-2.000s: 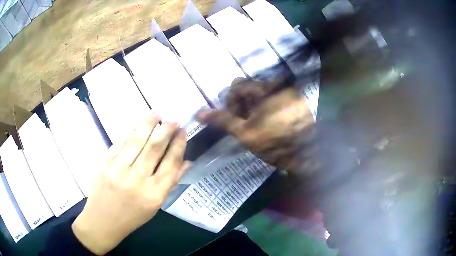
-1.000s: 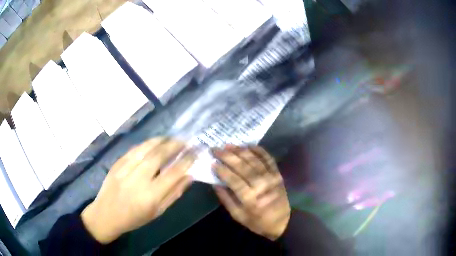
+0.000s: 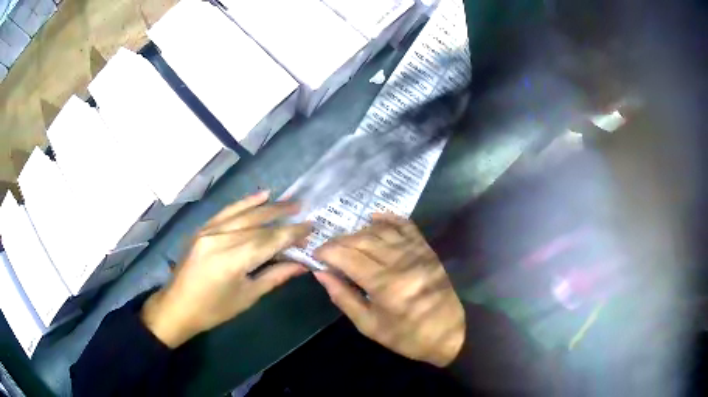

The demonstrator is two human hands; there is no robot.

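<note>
A white label sheet (image 3: pixel 411 174) with dense rows of small black print lies slantwise on the dark green table, its near end between my hands. My left hand (image 3: pixel 237 260) has its fingertips on the left side of the sheet's near end. My right hand (image 3: pixel 396 287) has its thumb and fingers closed on the near edge, beside the left fingertips. A dark blur crosses the sheet's middle. White boxes (image 3: pixel 167 124) lie in a slanting row beyond my left hand. Whether a loose label is at my fingertips cannot be told.
A tan-brown board (image 3: pixel 116 23) lies behind the row, with more stacked boxes (image 3: pixel 23 27) at the top left corner. A small white scrap (image 3: pixel 377 77) lies near the sheet. The right side is heavily blurred, with a pink patch (image 3: pixel 574 283).
Both hands have moved from the row of boxes to the near end of the label sheet. The sheet and row sit differently in the view. Over the last second the hands have shifted only slightly.
</note>
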